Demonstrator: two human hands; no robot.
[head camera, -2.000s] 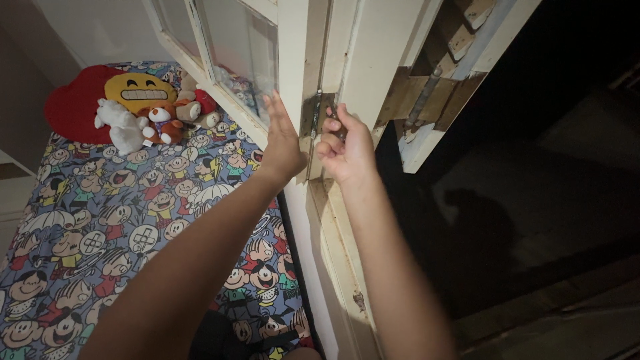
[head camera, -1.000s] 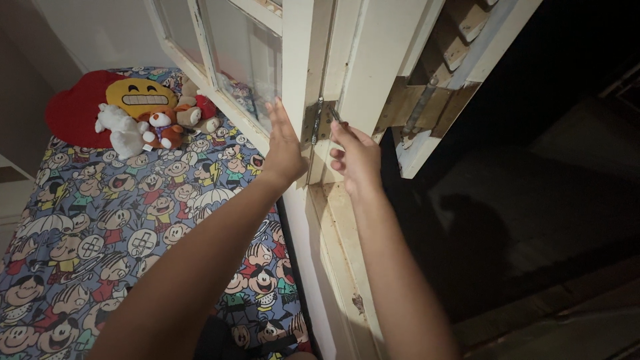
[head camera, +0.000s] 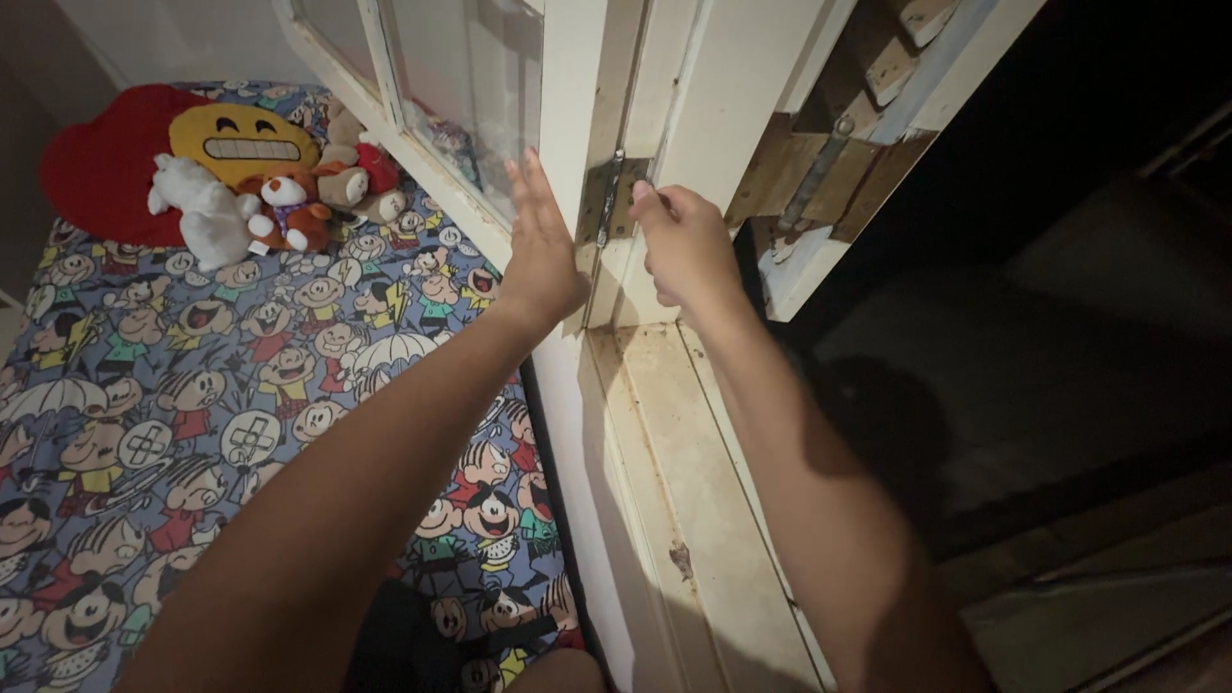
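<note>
My left hand (head camera: 541, 245) lies with its fingers extended against the edge of a white-painted window sash (head camera: 568, 87) with glass panes. Just right of it, a metal butt hinge (head camera: 612, 197) with a worn, shiny knuckle joins the sash to the window frame (head camera: 736, 87). My right hand (head camera: 691, 245) is beside the hinge leaf, thumb and index finger together near its right edge, the other fingers curled. Whether something small is between those fingertips cannot be seen.
A louvred shutter (head camera: 895, 144) with another hinge (head camera: 816, 173) stands at the right, beside a dark area. Below runs the stained sill (head camera: 674, 462). At left is a bed with a cartoon-print cover (head camera: 289, 385), several plush toys (head camera: 207, 212) and a red cushion (head camera: 106, 164).
My right hand has turned from palm up with fingers at the hinge to knuckles up, and has drawn slightly right of the hinge knuckle. My left hand remains on the sash.
</note>
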